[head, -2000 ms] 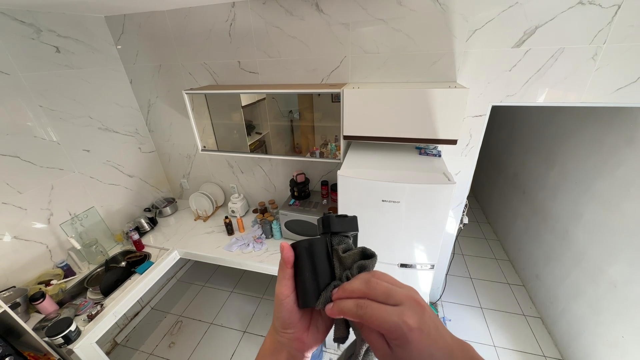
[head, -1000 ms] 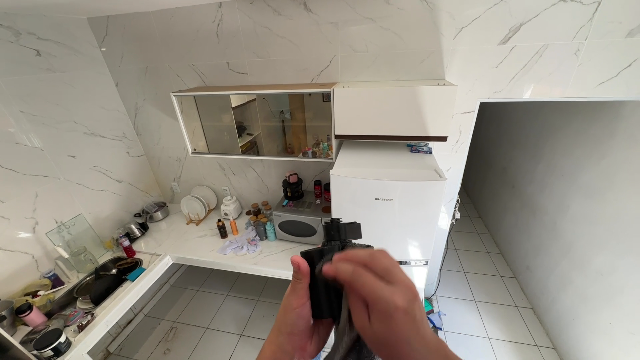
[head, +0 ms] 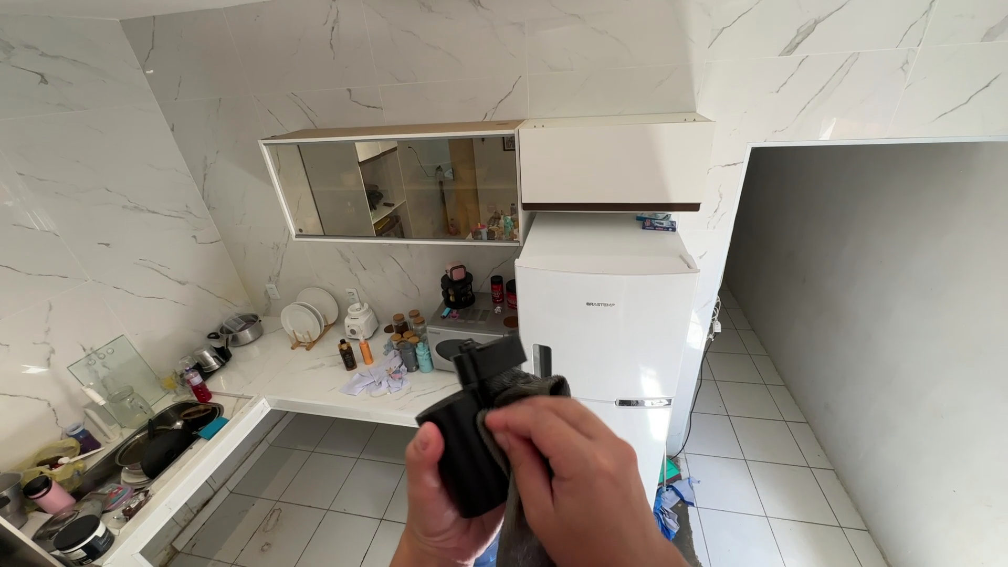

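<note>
In the lower middle of the head view, my left hand (head: 445, 504) holds a black cylindrical device (head: 465, 453) with a black bracket-like part (head: 492, 358) at its top; its exact kind is unclear. My right hand (head: 571, 472) pinches a dark grey cloth (head: 524, 390) against the device's right side. The cloth hangs down between the hands and partly covers the device. Both hands are up in front of the counter and the white refrigerator (head: 602, 339).
A marble-patterned counter (head: 299, 378) bears plates in a rack (head: 303, 321), a white blender base (head: 361, 321), bottles, jars and a microwave (head: 441, 335). The sink (head: 94, 472) at left holds pans and dishes. A glass-front cabinet (head: 339, 189) hangs above; a doorway stands at right.
The black device is tilted differently and shows more of its cylinder. My right hand with the cloth has shifted over its side, and the bracket-like part now leans right.
</note>
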